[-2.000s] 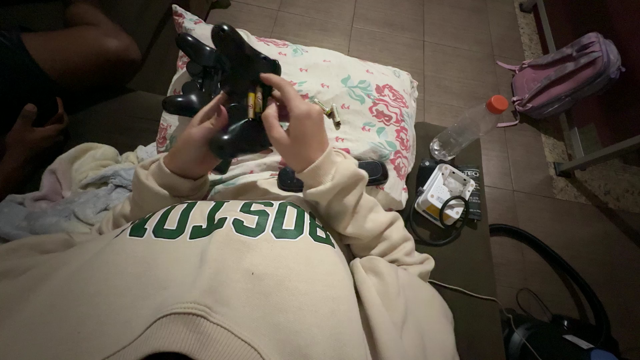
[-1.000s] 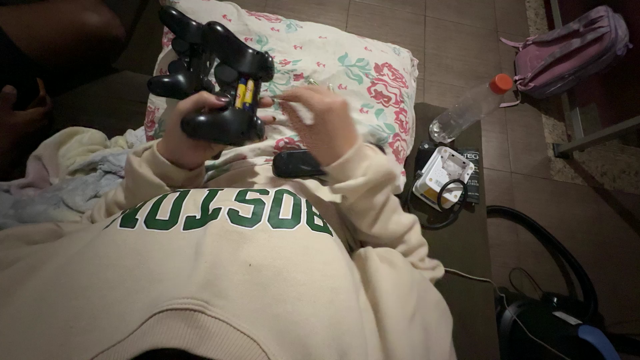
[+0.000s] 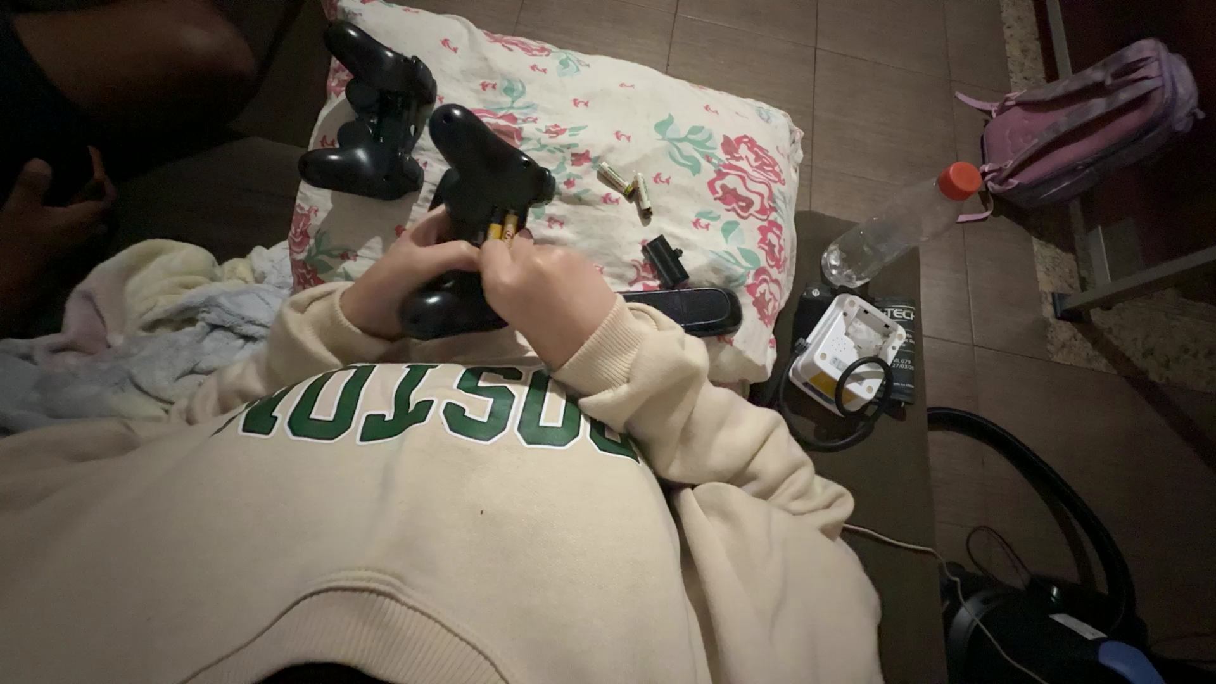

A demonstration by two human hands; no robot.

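My left hand (image 3: 404, 271) grips a black game controller (image 3: 480, 180) whose back faces up, with two yellow batteries (image 3: 502, 228) in its bay. The fingers of my right hand (image 3: 546, 290) press at the lower ends of those batteries. A second black game controller (image 3: 366, 161) lies at the upper left of a floral pillow (image 3: 589, 85). Two loose batteries (image 3: 627, 185) lie on the pillow to the right, above a small black battery cover (image 3: 665, 260). A black elongated object (image 3: 693, 312) rests partly behind my right sleeve.
At the right stand a clear bottle with a red cap (image 3: 879, 233), a white plastic device (image 3: 845, 351) with a black cable, and a pink backpack (image 3: 1083, 128). A black hose (image 3: 1035, 475) curves at lower right. A blanket (image 3: 161, 304) and another person's hand (image 3: 47, 218) are at the left.
My right hand, apart from the batteries one second ago, is now against them. The held controller is lower and farther right relative to the second one, and the loose batteries and cover show again.
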